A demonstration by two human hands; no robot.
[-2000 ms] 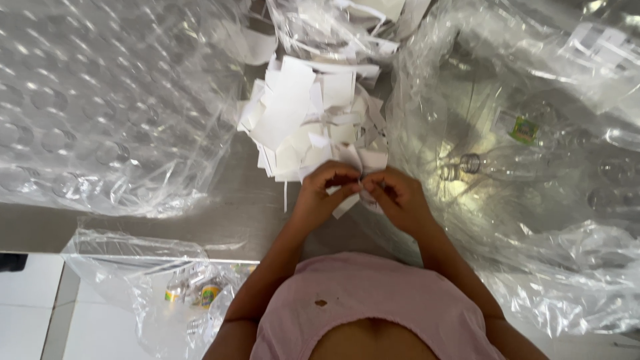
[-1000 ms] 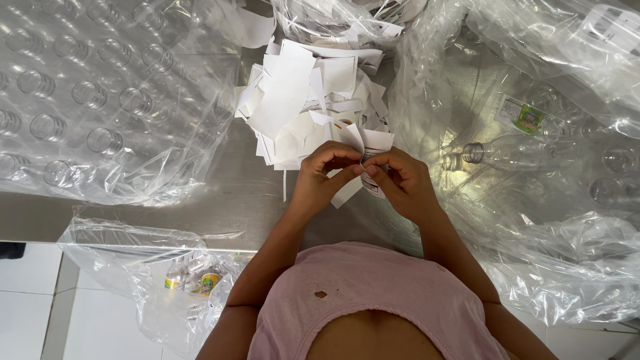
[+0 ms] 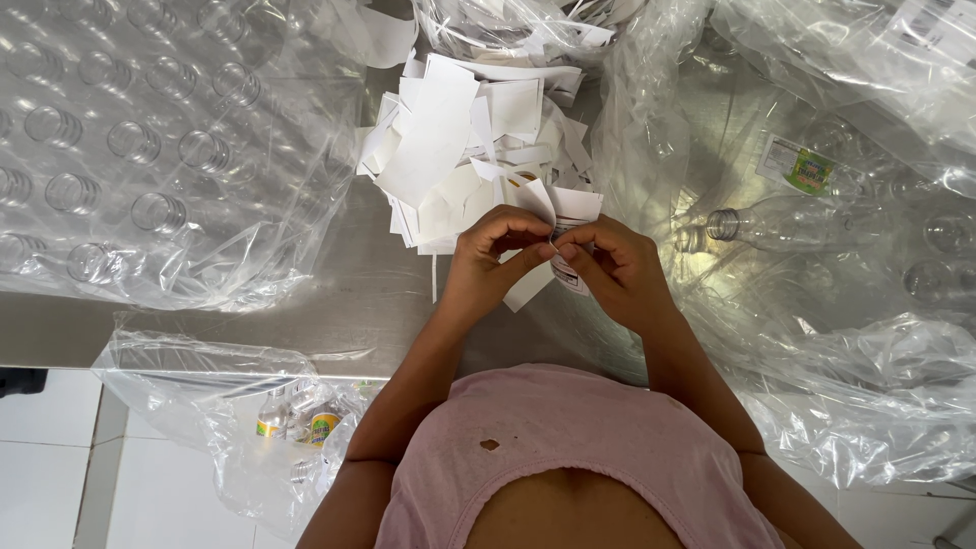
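Observation:
My left hand (image 3: 503, 255) and my right hand (image 3: 614, 267) meet at the front of a heap of white paper pieces (image 3: 435, 137). Between their fingertips both pinch a printed paper label (image 3: 572, 278), whose backing piece seems to curl upward above the fingers. A strip of white paper (image 3: 530, 286) lies just below the hands. To the right, inside clear plastic film, a clear bottle (image 3: 793, 223) lies on its side with its neck toward my right hand, and a green and white label (image 3: 797, 164) is near it.
Upright clear bottles (image 3: 158, 212) stand in plastic film on the left of the metal table (image 3: 358, 282). A plastic bag of paper scraps (image 3: 526, 27) is at the back. Below the table's front edge hangs a clear bag (image 3: 191, 412) with labelled bottles (image 3: 324, 427).
Both hands stay together at the front of the paper heap. The curled paper at the fingertips stands more apart than two seconds ago.

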